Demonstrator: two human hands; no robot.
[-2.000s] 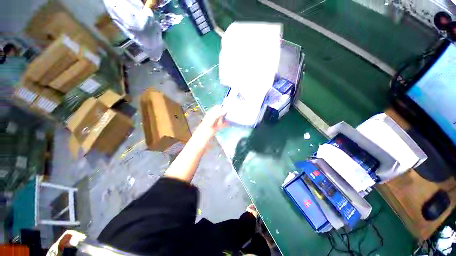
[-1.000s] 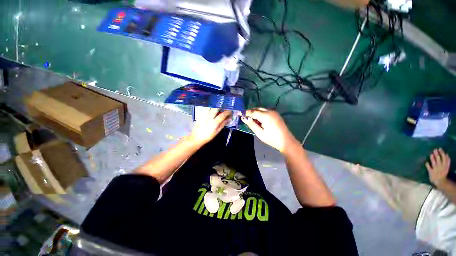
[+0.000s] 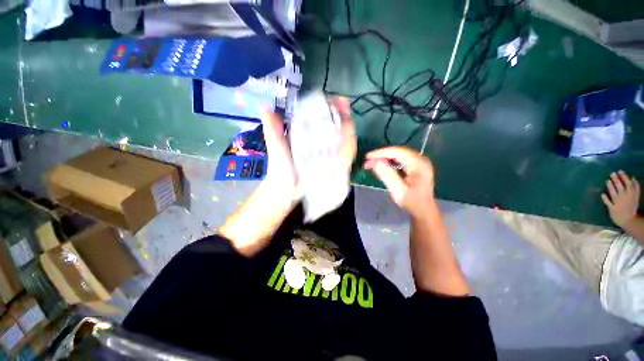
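A white wrap or insert [image 3: 319, 158], blurred, is in my left hand [image 3: 279, 158], with fingers showing on both sides of it. My right hand [image 3: 408, 176] is to the right, apart from it, with thumb and fingertips near each other; whether it pinches anything small is unclear. A blue printed box [image 3: 241, 156] is at the bench edge, left of and partly behind my left hand. Another blue box flap [image 3: 191, 60] with print lies farther back, above a white-lined open box [image 3: 233, 99].
Tangled black cables [image 3: 416, 99] lie on the green bench [image 3: 522, 180]. A blue box with a white face [image 3: 597, 127] is at the right, near another person's hand [image 3: 623, 199]. Brown cartons [image 3: 113, 185] stand on the floor at the left. White scraps [image 3: 517, 48] lie beyond the cables.
The white item is now raised in my left hand, in front of the blue box where both hands were together. My right hand has moved away to the right.
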